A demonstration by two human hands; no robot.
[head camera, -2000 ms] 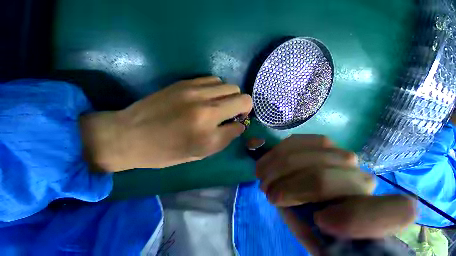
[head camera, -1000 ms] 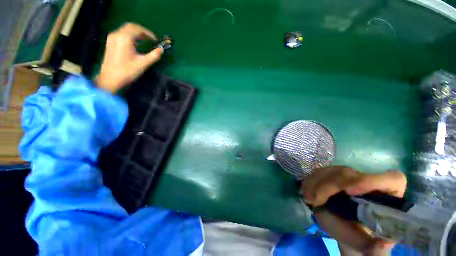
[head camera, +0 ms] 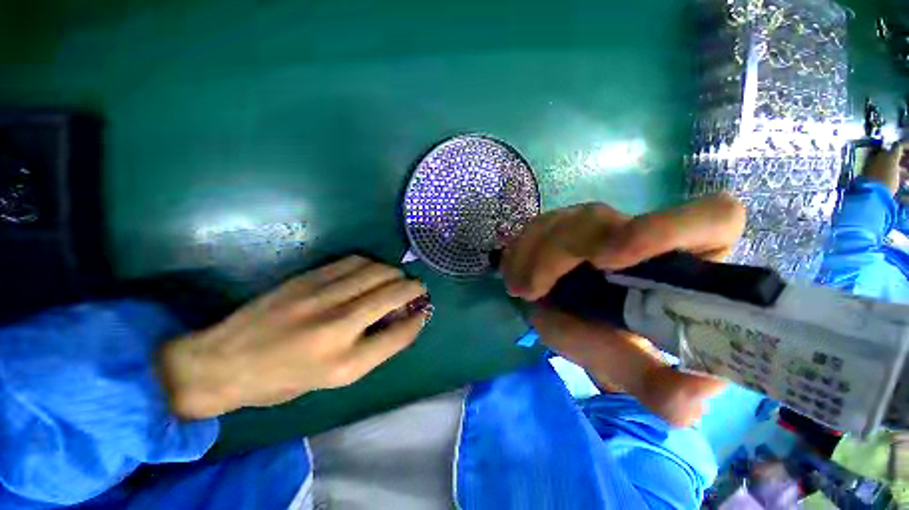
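Note:
The round screw plate (head camera: 468, 204), silver and full of small holes, lies on the green mat in front of me. My left hand (head camera: 304, 334) is left of and below it, palm down, pinching a small dark module (head camera: 404, 315) between the fingertips; the fingers hide most of it. My right hand (head camera: 618, 269) holds the electric screwdriver (head camera: 757, 339) by its black nose, with the grey-white barrel pointing right. The nose end is at the plate's lower right rim; the bit is hidden by my fingers.
Clear blister trays (head camera: 767, 149) stand at the right. A black compartment tray (head camera: 45, 199) is at the left edge, cut off by the picture. Another person's hand (head camera: 881, 164) and blue sleeve show at the far right. The green mat (head camera: 299, 90) lies beneath.
My left hand has come from the far left, beyond the black tray, to beside the screw plate with a module. The view has shifted. My right hand stays by the plate with the screwdriver.

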